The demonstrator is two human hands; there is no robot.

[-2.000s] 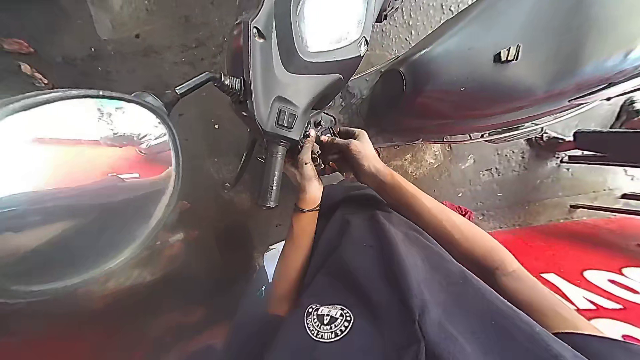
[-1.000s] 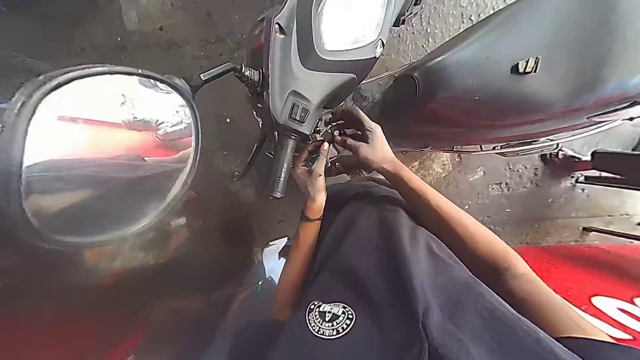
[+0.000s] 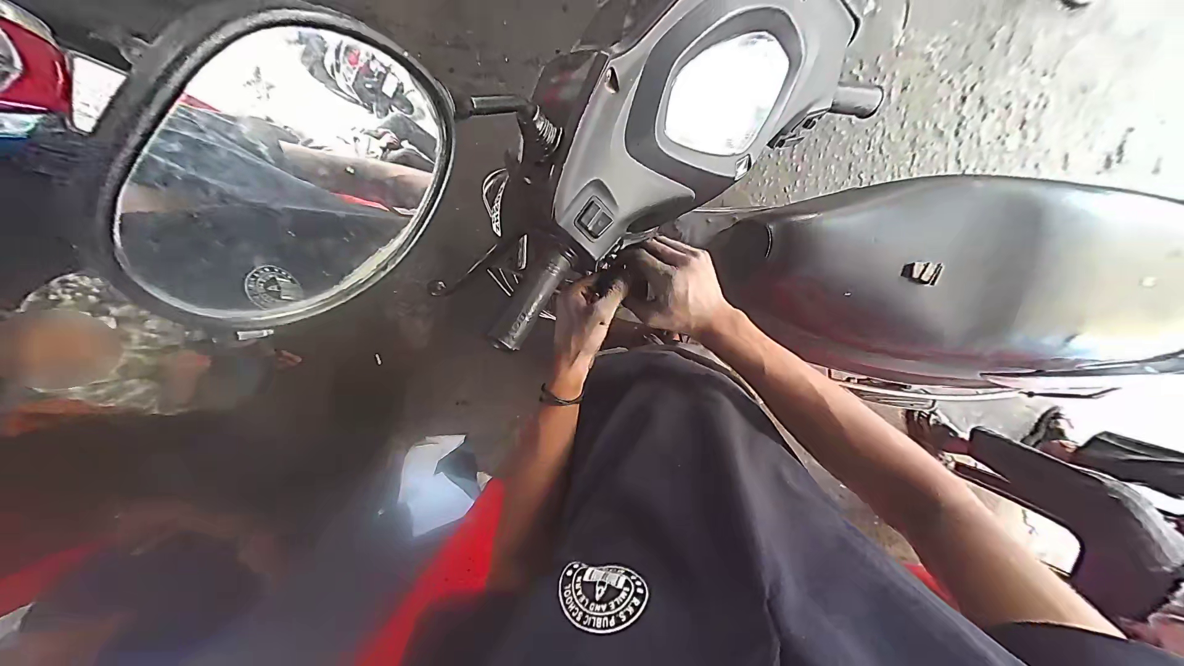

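Observation:
A scooter's grey handlebar cover (image 3: 638, 111) with its lit-looking instrument panel (image 3: 726, 92) is at the top centre. Below its switch (image 3: 595, 217) a black rubber grip (image 3: 532, 301) points down and left. My left hand (image 3: 587, 319) is just right of that grip, its thumb and fingers bent close together at the cover's lower edge. Touching or nearly touching it, my right hand (image 3: 673, 285) reaches in from the right with curled fingers under the same edge. Whatever lies between the fingertips is dark and too small to make out.
A large round mirror (image 3: 277, 176) stands at the left on its stem. The scooter's long black seat (image 3: 962, 277) stretches to the right. A brake lever (image 3: 472, 268) sticks out left of the grip. Parts of another dark vehicle (image 3: 1082, 518) are at the lower right.
The view has come closer to the handlebar and shifted. My right hand's fingers, raised and more spread a second ago, are now curled in close beside my left hand.

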